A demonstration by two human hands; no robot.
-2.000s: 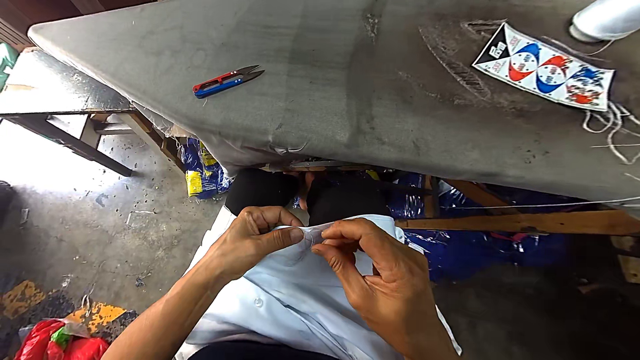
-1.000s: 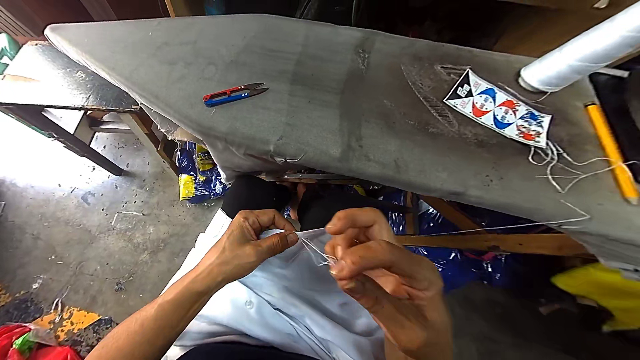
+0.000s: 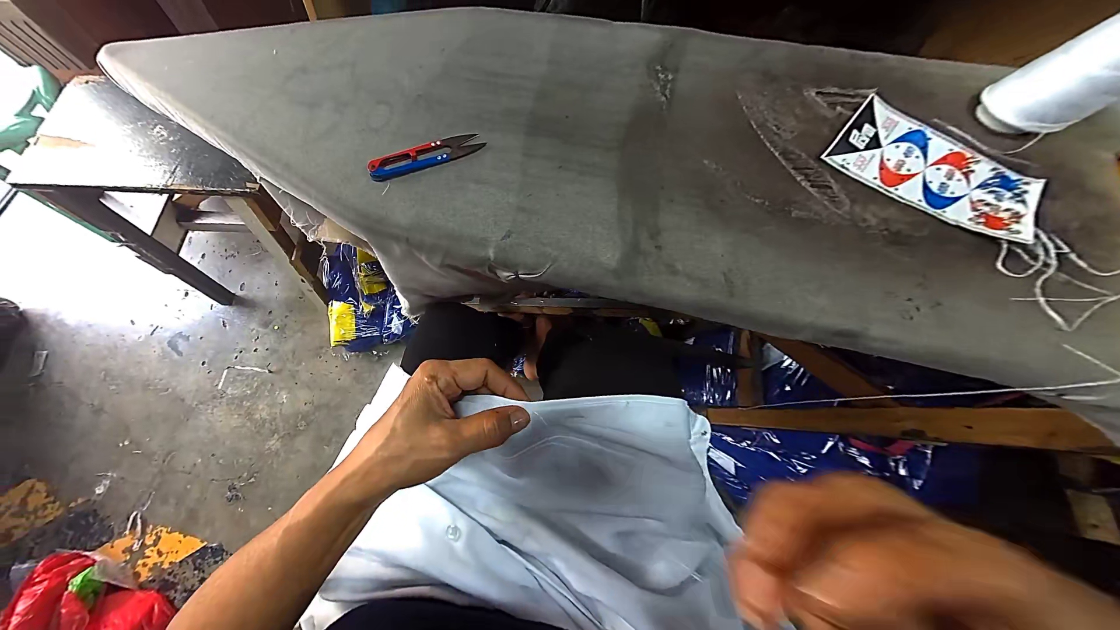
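A pale blue garment (image 3: 604, 455) with a small button near its left part lies across my lap. Thumb and fingers of my left hand (image 3: 464, 420) pinch its upper edge. At the lower right, my right hand (image 3: 831, 551) is blurred beside the cloth, its fingers curled; whether it holds anything, such as a thread, cannot be made out. Red and blue thread snips (image 3: 424, 158) lie on the grey padded board above. To the right on the board are a printed white card (image 3: 941, 171) with loose white thread and a white thread cone (image 3: 1046, 87).
The grey cloth-covered board (image 3: 560, 175) spans the upper view. A taut white thread (image 3: 919, 395) runs below its right part, over a wooden bar (image 3: 910, 427). Blue plastic-wrapped bundles (image 3: 814, 455) lie beneath. A dark table (image 3: 149, 140) stands left, and a red plastic bag (image 3: 87, 595) lies lower left.
My right hand has moved away from my left, down and to the right. White thread between the hands one second ago no longer shows there. My left hand keeps its pinch on the cloth.
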